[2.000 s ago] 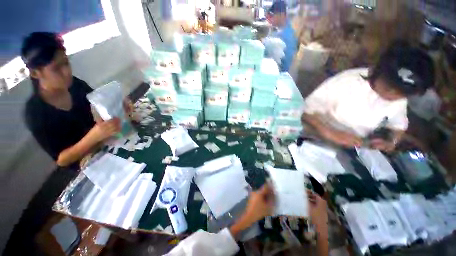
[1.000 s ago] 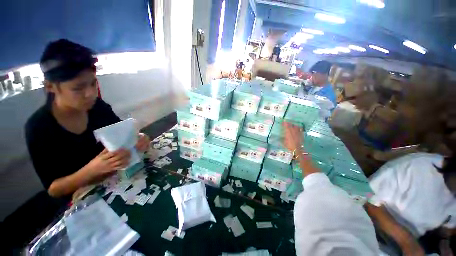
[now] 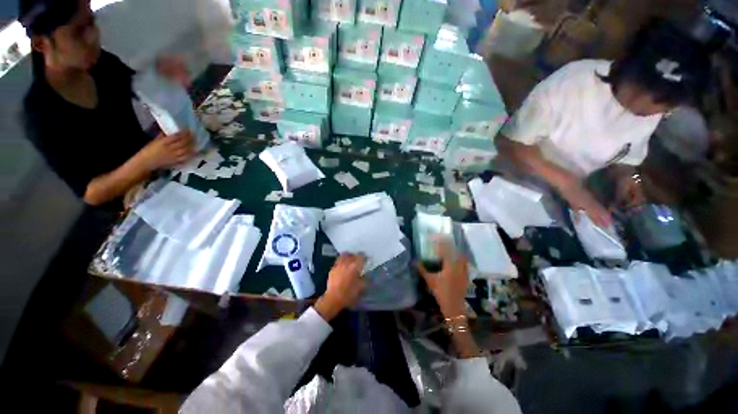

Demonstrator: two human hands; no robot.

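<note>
My left hand (image 3: 344,283) is at the lower edge of a stack of white poly mailers (image 3: 366,230), fingers curled against the top mailer's edge; whether they pinch it is unclear. Grey plastic shows beneath the stack. My right hand (image 3: 447,273), blurred and with a bracelet at the wrist, holds a small mint-green product carton (image 3: 427,230) at its near end, low over the table. A white parcel (image 3: 488,251) lies just right of the carton.
Mint-green cartons (image 3: 354,89) stand stacked at the back. A white fan (image 3: 299,275) lies on a bag, left. More mailers (image 3: 190,242) lie far left, a parcel (image 3: 293,166) mid-table, packed parcels (image 3: 603,297) right. Paper scraps litter the table. People work at both sides.
My right hand has come back from the carton stack to the near table with a carton. My left hand is now in view at the mailers. The view has tilted down.
</note>
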